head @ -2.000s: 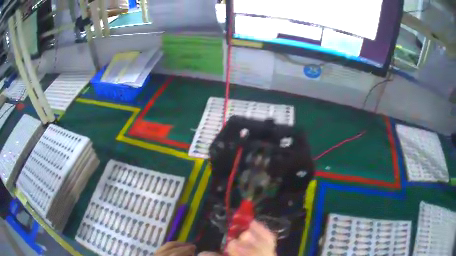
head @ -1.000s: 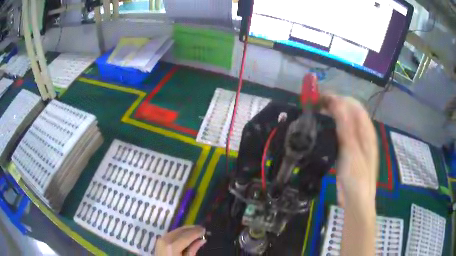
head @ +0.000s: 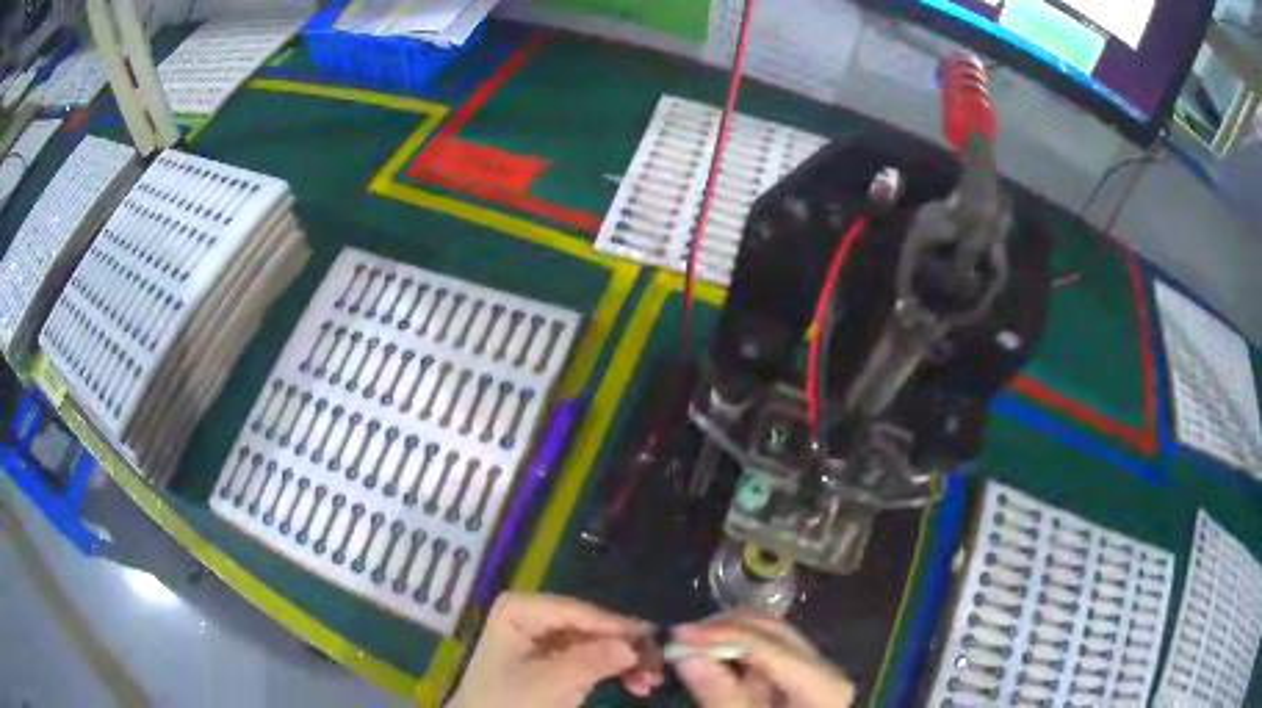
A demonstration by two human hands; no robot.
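My left hand [head: 561,653] and my right hand [head: 768,667] meet at the bottom centre, just in front of the test fixture [head: 775,332]. Between their fingertips is a small module [head: 703,650] with a pale strip and a dark part at my left fingertips. Whether it is one piece or two I cannot tell. The toggle clamp lever [head: 969,104] stands up with its red grip at the top, and no hand is on it. The pressure head [head: 796,505] is above the round silvery nest [head: 754,574]. The nest's brass-coloured centre shows; whether a part sits there I cannot tell.
The left tray [head: 395,429] lies beside a purple strip [head: 533,484]. The right tray [head: 1059,609] lies beside blue tape. A tray stack [head: 173,297] stands at far left. A spare tray [head: 664,194] lies behind the fixture. A red lead [head: 713,180] hangs down left of the fixture.
Over two seconds, the red grip has gone from low in front to upright. My right hand has left it and come down to my left hand. The view has tilted downward.
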